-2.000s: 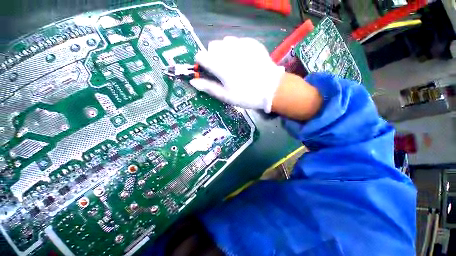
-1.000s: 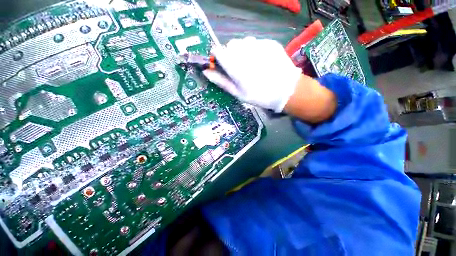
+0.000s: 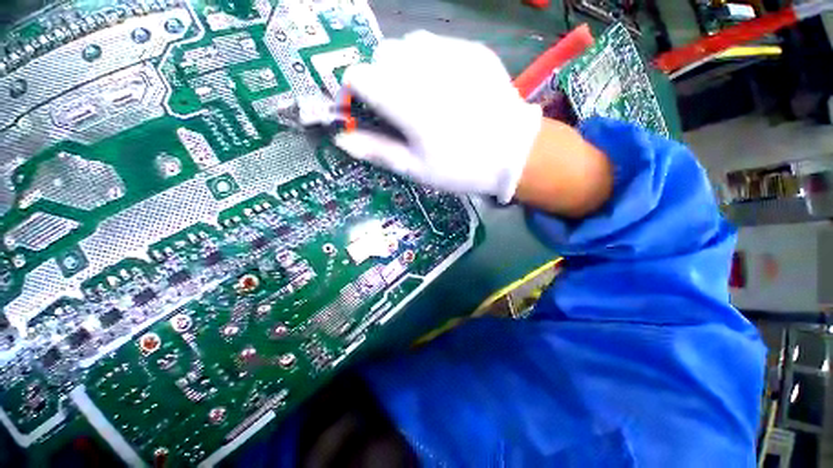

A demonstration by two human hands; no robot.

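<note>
A large green printed circuit board (image 3: 219, 187) with silvery hatched areas, rows of tiny dark chips and a pale border fills the left side, cut off by the picture's left edge. My right hand (image 3: 438, 114), in a white glove, is closed around the diagonal cutters (image 3: 320, 113). Their silver jaws and an orange-red part show at the fingers, over the board's upper middle. The jaws are blurred; I cannot tell whether they touch a lead. My left hand is not in view.
Another green board (image 3: 614, 80) lies beyond my right wrist beside a red support (image 3: 554, 60). A yellow edge strip (image 3: 498, 297) runs past my blue sleeve. A long red shape (image 3: 731, 41) with yellow below it is at the upper right.
My right hand and the cutters have moved left across the board compared with one second ago, and the grip looks wider. The board has shifted slightly in the picture.
</note>
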